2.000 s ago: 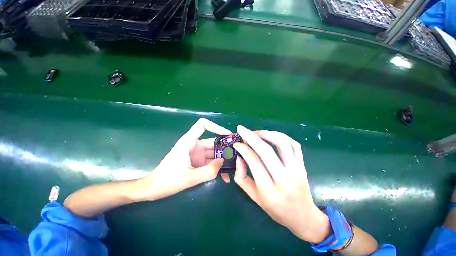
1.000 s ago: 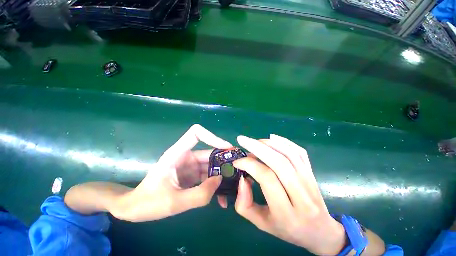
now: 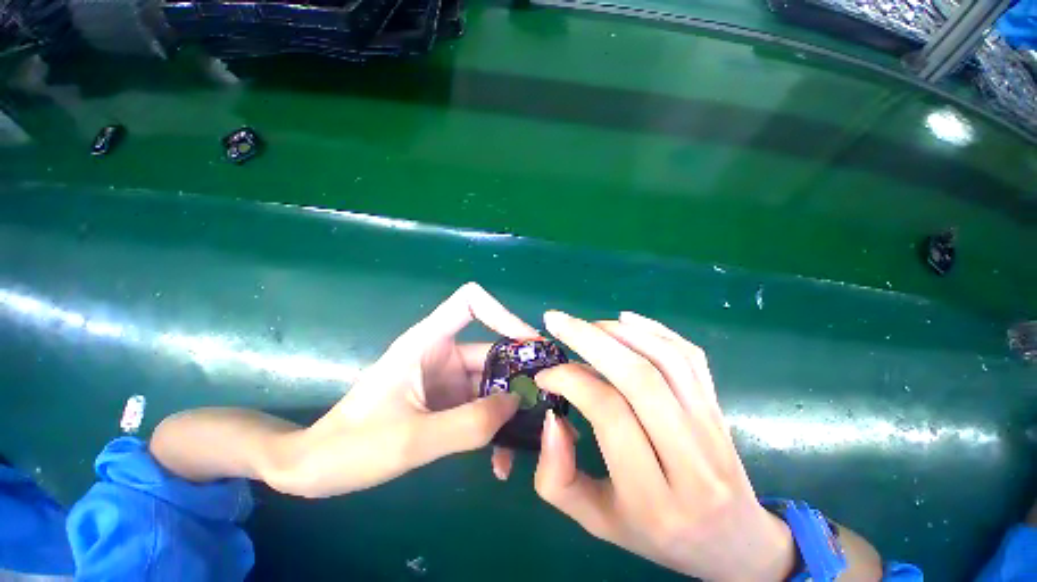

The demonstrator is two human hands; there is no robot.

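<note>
A small black open unit [image 3: 528,362] is held face up between my two hands, above the glossy green surface [image 3: 341,534]. A dark circuit board with tiny pale spots and a dull green disc [image 3: 525,392] show inside it. Red shows at its top edge. My left hand [image 3: 392,398] grips its left side, with the thumb by the disc. My right hand [image 3: 637,443] holds its right side, with a fingertip over the inner parts near the disc. The unit's lower part is partly hidden by fingers.
Black units lie on the green belt at far left [image 3: 107,139], left [image 3: 241,144] and right [image 3: 940,251]. Black trays [image 3: 307,28] stand upper left, pale pocketed trays [image 3: 870,21] upper right. A small whitish piece [image 3: 134,413] lies by my left sleeve. Blue sleeves show at the lower corners.
The unit and both hands sit lower in view than two seconds ago. My left thumb has moved onto the disc's edge. The trays and belt units have shifted slightly in view.
</note>
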